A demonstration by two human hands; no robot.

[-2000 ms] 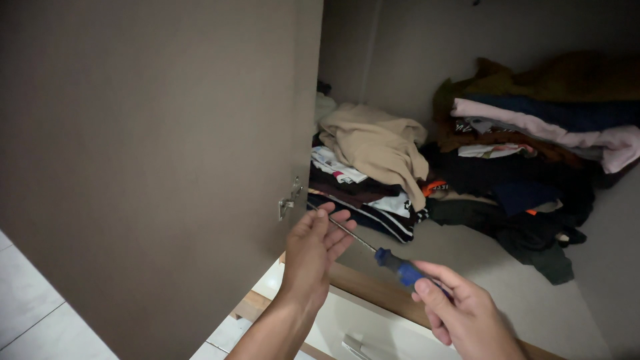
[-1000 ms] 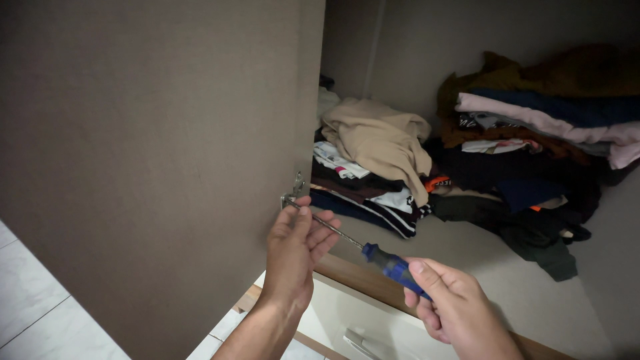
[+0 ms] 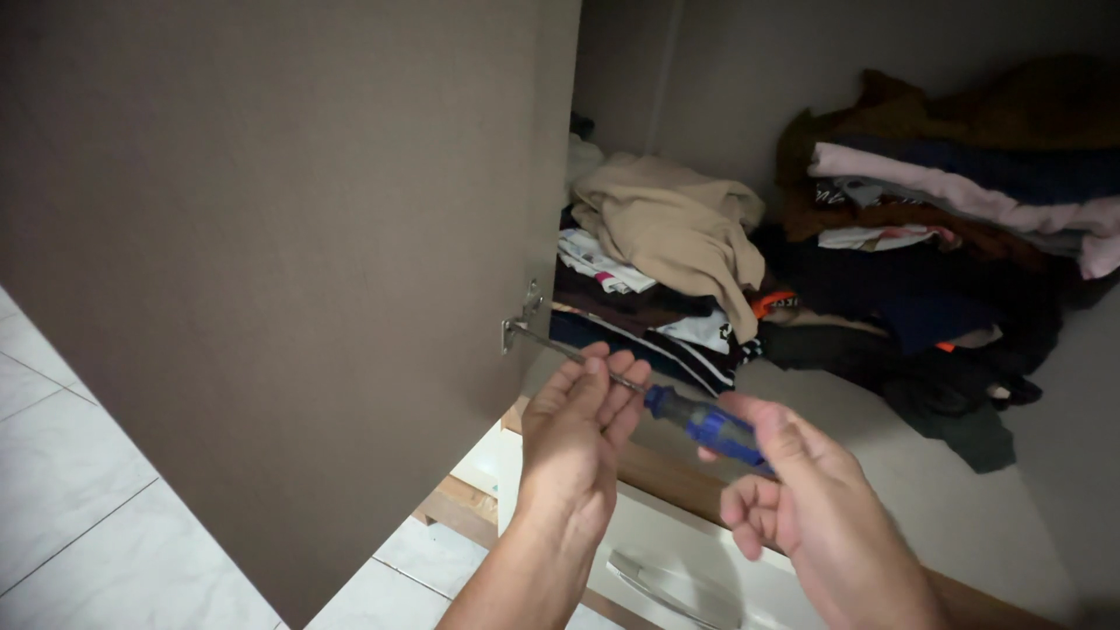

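Observation:
A screwdriver with a blue and dark handle slants across the middle, its tip at a metal cabinet hinge near the edge of the grey-brown cabinet door. The fingers of my left hand pinch its thin shaft between hinge and handle. My right hand has its thumb and index finger at the end of the handle, the other fingers curled loosely. A second metal part of the hinge shows just above. The exact contact of the tip with a screw is too small to tell.
Inside the cabinet, a beige garment tops one clothes pile; a larger pile of dark, brown and pink clothes lies to the right. Below is a white drawer front with a metal handle. White floor tiles show at lower left.
My left fingers were up at the hinge one second ago and are now lower down the shaft, nearer the handle. My right hand has shifted its hold on the handle, with its fingers looser.

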